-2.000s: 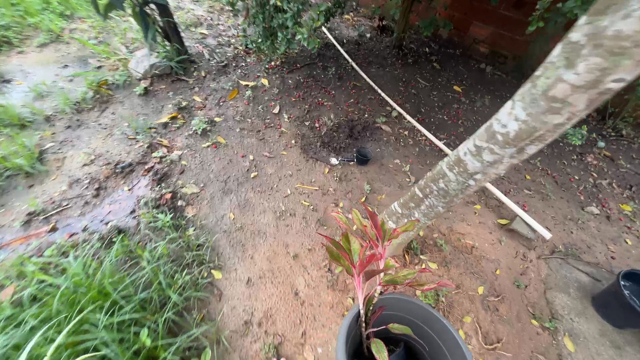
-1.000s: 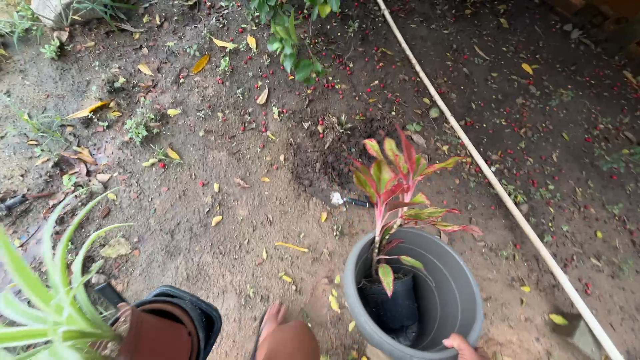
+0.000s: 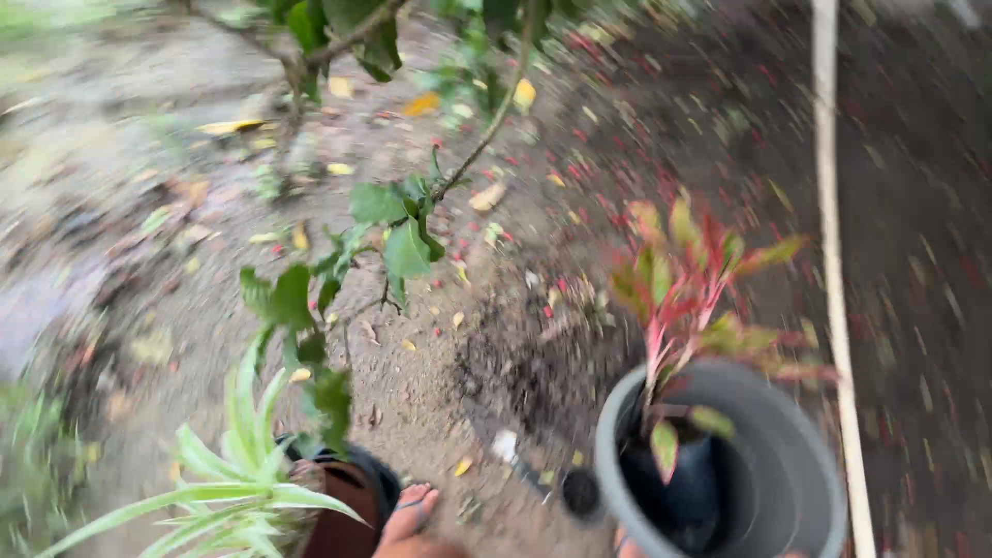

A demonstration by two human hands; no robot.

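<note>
At the lower right is a grey plastic pot (image 3: 802, 457), with a red-and-green leafed plant (image 3: 682, 287) in a dark nursery bag (image 3: 682, 480) inside it. Only a sliver of my right hand (image 3: 792, 554) shows at the bottom of the pot's rim. My left hand is out of view. At the lower left, a spider plant (image 3: 232, 480) with striped leaves is beside a brown pot (image 3: 337, 504) and a black container (image 3: 376, 473). A small tool with a pale part (image 3: 505, 447) and a dark handle lies on the soil, near a small round black object (image 3: 581, 494).
Leafy branches (image 3: 407, 240) hang across the upper left and middle. Dark loosened soil (image 3: 527, 364) lies left of the grey pot. A long pale pole (image 3: 833, 256) lies along the right side. A foot with a sandal strap (image 3: 411, 511) is at the bottom. The view is blurred.
The view has moved forward over the soil patch. The leafy branches now hang close in front. The spider plant and brown pot, absent two seconds ago, have come into view at the lower left.
</note>
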